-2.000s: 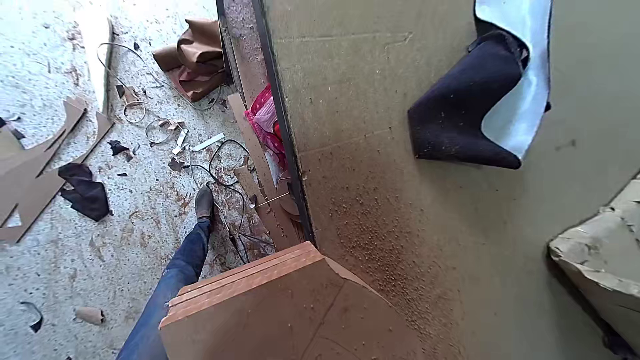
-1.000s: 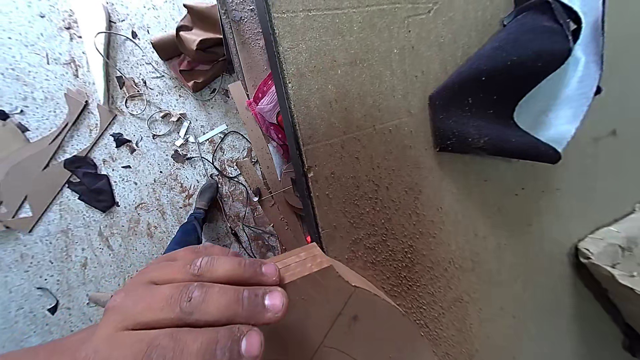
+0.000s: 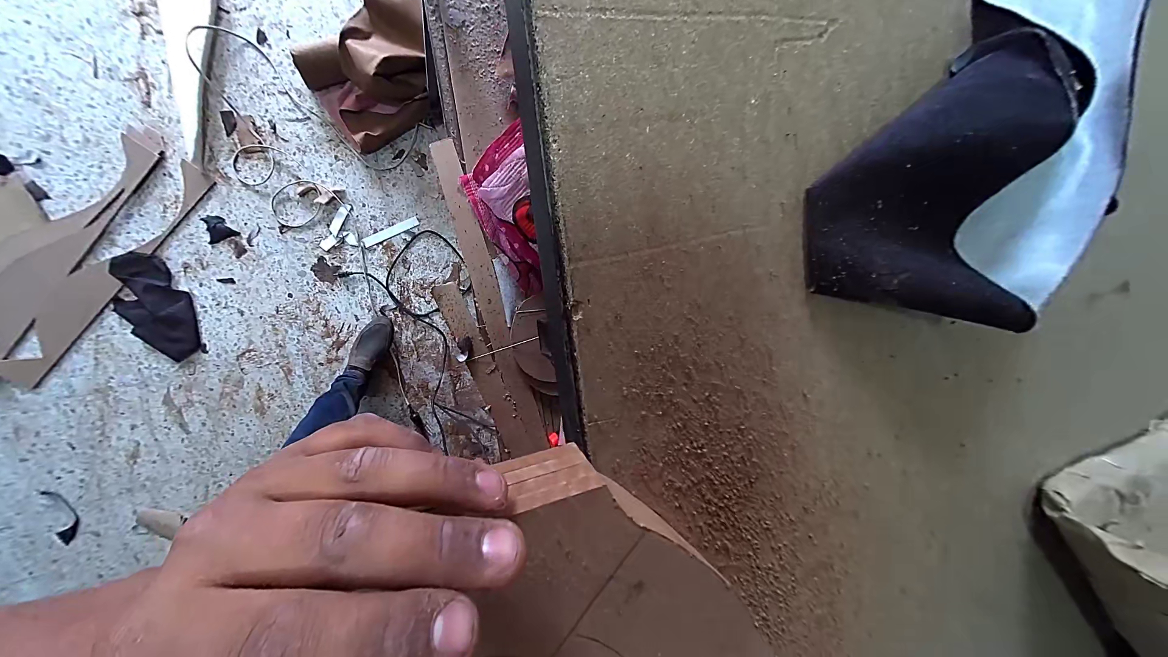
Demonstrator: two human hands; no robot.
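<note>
My left hand (image 3: 383,538) reaches in from the lower left, palm down, its fingers close together. The fingers lie over the layered edge of a stack of brown boards (image 3: 630,575), whose top face bears a drawn dark line. The thumb is hidden, so a grip on the stack cannot be made out. The stack's lower part runs out of view at the bottom. Brown dust and crumbs (image 3: 721,456) are scattered on the tabletop (image 3: 675,119) beside it. My right hand is out of view.
A dark fabric piece with a pale underside (image 3: 912,201) lies at the upper right. Crumpled brown material (image 3: 1113,511) is at the right edge. On the littered floor are board offcuts (image 3: 55,283), black cables (image 3: 443,347), brown crumpled sheeting (image 3: 383,64) and pink cloth (image 3: 502,201) by the table edge.
My left hand, absent two seconds ago, has come in from the left and lies on the stack's edge. Since one second ago it has hardly moved.
</note>
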